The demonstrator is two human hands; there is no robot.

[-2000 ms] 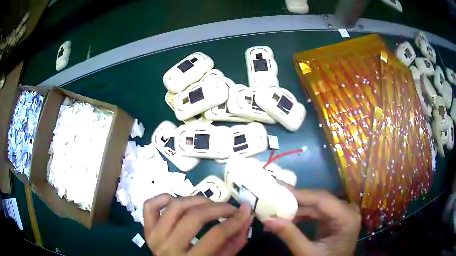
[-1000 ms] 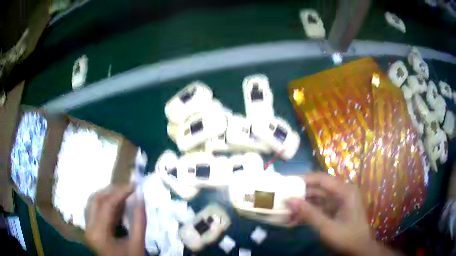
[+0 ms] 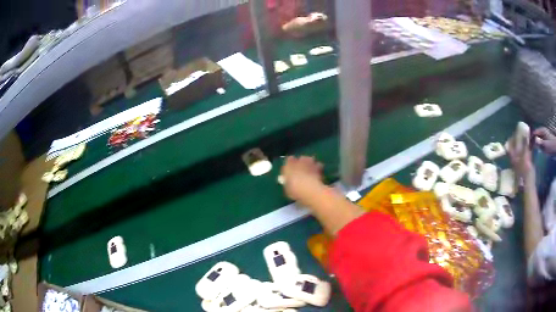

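My right hand (image 3: 303,178), in a red sleeve, reaches over the rail above the green conveyor. It is blurred; a small cream bit shows at its fingertips, and I cannot tell whether it holds anything. A cream housing with a dark square (image 3: 256,162) lies on the conveyor just left of the hand. A pile of cream housings (image 3: 229,300) is at the bottom, cut off by the frame edge. The orange pack (image 3: 390,198) is partly behind my right forearm. My left hand is not in view.
A metal post (image 3: 355,91) stands right of my hand on the pale rail (image 3: 183,255). Another person's hands (image 3: 521,152) are at the far right beside clustered housings (image 3: 454,170). The divided box (image 3: 85,303) shows at the bottom left.
The view has tilted up towards the conveyor. My right hand has moved from the bench out over the belt. My left hand has left the picture. The housing it held at the bench is gone from there.
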